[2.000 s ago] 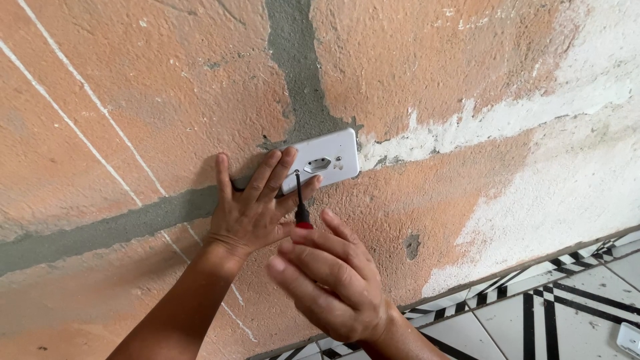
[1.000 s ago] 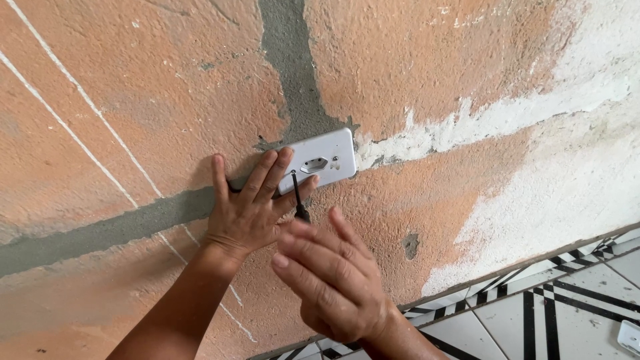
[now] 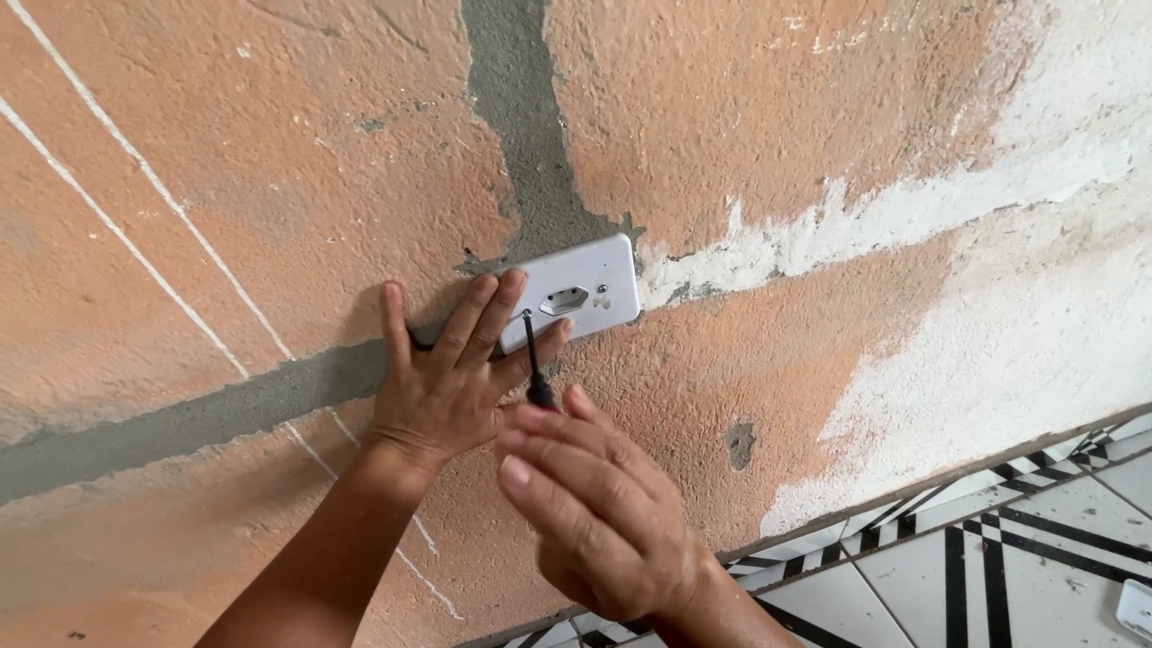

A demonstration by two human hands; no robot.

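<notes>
A white outlet cover plate (image 3: 589, 270) with a socket (image 3: 564, 300) in its middle lies against the wall. My left hand (image 3: 443, 387) is spread over the plate's left end, fingers apart and pressing on plate and wall. In my right hand (image 3: 603, 495) is a screwdriver (image 3: 537, 382); its handle is mostly hidden behind my fingers. The tip meets a screw (image 3: 527, 313) left of the socket. A second screw (image 3: 603, 289) shows right of the socket.
Grey mortar strips (image 3: 522, 117) run up and left from the plate across the orange wall (image 3: 774, 108). Black-and-white floor tiles (image 3: 1044, 558) meet the wall at the lower right. A white plastic piece (image 3: 1136, 607) lies on the floor at the right edge.
The fingers of my right hand have shifted slightly around the screwdriver handle. My left hand stays on the plate.
</notes>
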